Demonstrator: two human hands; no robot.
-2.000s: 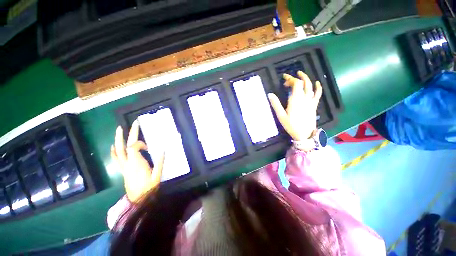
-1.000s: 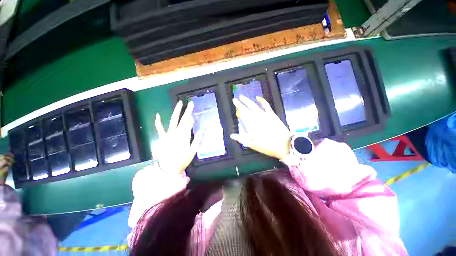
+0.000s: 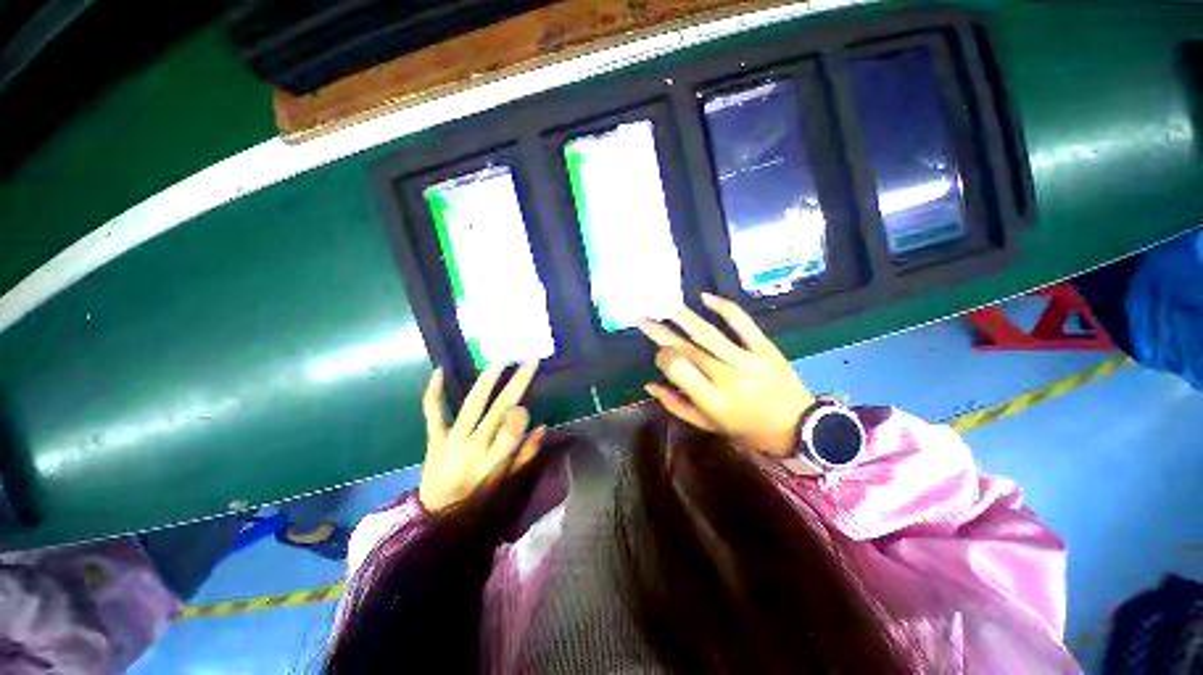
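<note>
A black foam tray (image 3: 681,172) with smartphones face up in its slots lies on the green bench. The far left smartphone (image 3: 493,264) and the smartphone beside it (image 3: 627,222) show white screens with green at the left edge. The third smartphone (image 3: 768,191) and the far right smartphone (image 3: 908,152) look dark with reflections. My left hand (image 3: 478,442) is at the near edge of the far left phone, fingers apart. My right hand (image 3: 734,382) is at the near edge of the second phone, fingers spread. Neither hand holds anything.
Stacked foam trays (image 3: 356,37) stand on a wooden board (image 3: 528,59) behind the white edge strip. A blue garment (image 3: 1161,310) and red stool (image 3: 1042,323) are at the right. A person's patterned sleeve (image 3: 79,607) shows at lower left. Dark tray edges show at both bench ends.
The two left phones changed from bluish screens to white with green edges. Both hands moved down to the phones' near edges. The tray sits higher in view, and the left neighbouring tray has largely left the picture.
</note>
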